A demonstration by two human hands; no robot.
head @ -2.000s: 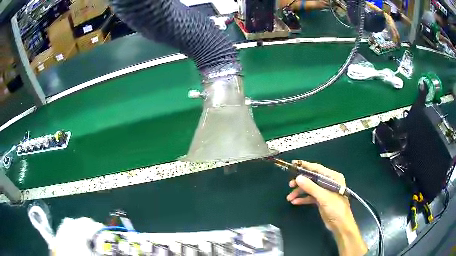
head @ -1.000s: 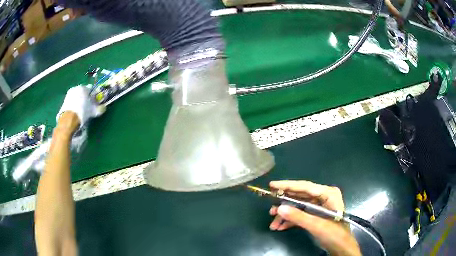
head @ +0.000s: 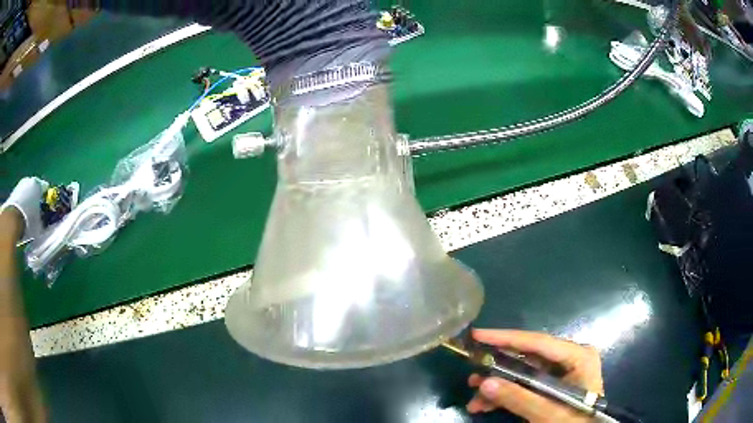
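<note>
My right hand (head: 541, 376) is bare and holds the soldering iron (head: 528, 373), its brassy tip at the lower right rim of the fume hood. My left hand (head: 29, 206), in a white glove, is at the far left edge, at the end of a power strip assembly (head: 59, 202) cut off by the frame. Whether its fingers grip the strip is unclear. Another strip assembly (head: 231, 111) lies on the green conveyor, partly hidden behind the hood and duct, with blue wires and a white cord (head: 99, 216) in a clear bag at its left.
The translucent fume hood (head: 355, 248) hangs centrally below a dark ribbed duct (head: 322, 37). A flexible metal tube (head: 528, 128) curves right. A speckled rail (head: 537, 206) divides conveyor and bench. Another bagged cord (head: 656, 78) lies upper right; yellow-handled cutters (head: 714, 355) lie lower right.
My left hand has let go of the strip placed on the conveyor and moved left to another strip's end. My right hand still holds the iron, now lower and further right in view.
</note>
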